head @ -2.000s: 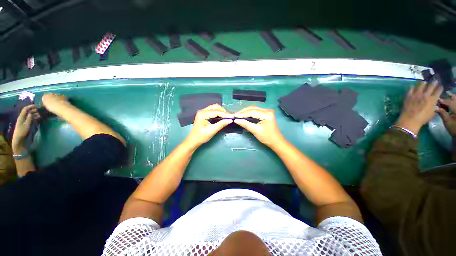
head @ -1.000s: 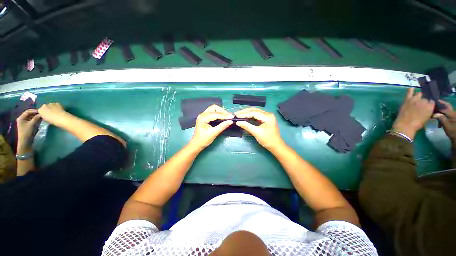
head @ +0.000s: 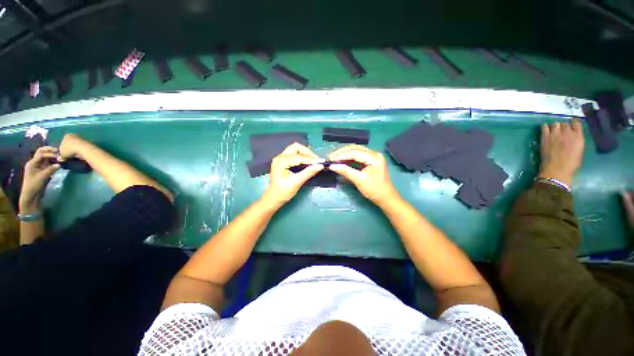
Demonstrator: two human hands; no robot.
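Note:
My left hand [head: 288, 172] and my right hand [head: 363, 173] meet over the bench and pinch a dark piece [head: 324, 166] between their fingertips. The fingers hide most of it. A folded dark strip [head: 345, 135] lies just beyond my right hand. Flat dark blanks [head: 277, 147] lie just beyond my left hand, partly covered by it. A loose overlapping pile of charcoal blanks [head: 452, 156] lies to the right. A dark patch [head: 324, 181] shows just below the fingertips; I cannot tell what it is.
A white rail [head: 299, 99] divides the green bench [head: 334, 233] from the conveyor. Dark strips [head: 350, 63] and a red-and-white patterned piece [head: 130, 64] lie on the belt. Another person's hands [head: 73, 147] work at the left; a neighbour's hand [head: 562, 147] rests at the right, near dark pieces [head: 602, 126].
The strips and patterned piece on the belt have shifted left. The right neighbour's hand has let go of dark pieces and now rests on the bench. My hands keep nearly the same pinch.

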